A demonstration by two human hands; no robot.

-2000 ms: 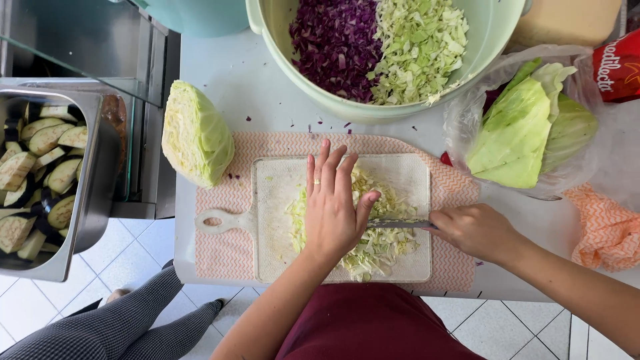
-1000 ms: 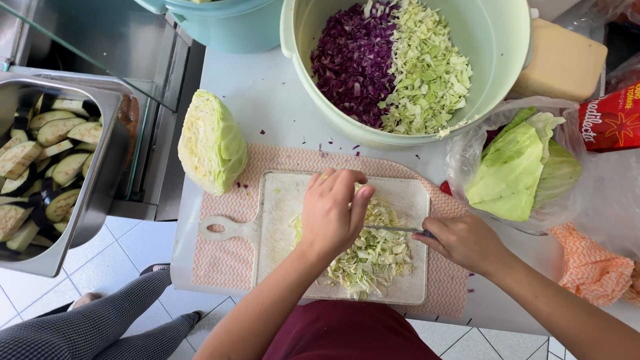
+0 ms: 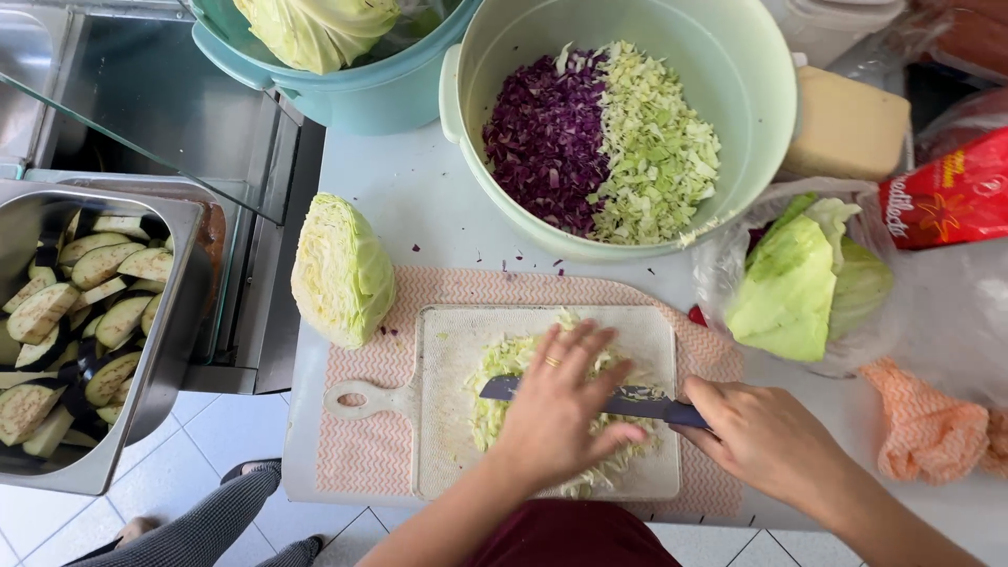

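My right hand (image 3: 756, 433) grips the dark handle of a kitchen knife (image 3: 642, 404), whose blade lies flat-looking across chopped green cabbage (image 3: 504, 358) on a white cutting board (image 3: 441, 441). Over the middle of the blade is my left hand (image 3: 563, 402), fingers spread, with a ring on one finger; it hides part of the blade, and whether it touches the steel I cannot tell. A cut piece of green cabbage (image 3: 342, 272) sits beyond the board's upper left corner. Behind the board, a pale green tub (image 3: 756, 102) holds shredded purple cabbage (image 3: 543, 142) beside shredded green cabbage (image 3: 657, 150).
A patterned cloth (image 3: 362, 457) lies under the board. To the right are a plastic bag (image 3: 709, 272) with cabbage leaves, a red package (image 3: 957, 193) and a crumpled orange cloth (image 3: 925, 429). A teal tub (image 3: 370, 94) stands behind; a steel pan (image 3: 169, 346) of eggplant and another person's legs (image 3: 220, 504) are at left.
My left hand has opened from its bent-finger pose of a second ago, its fingers now spread above the blade. The knife stays in my right hand. The view has shifted, showing more of the teal tub.
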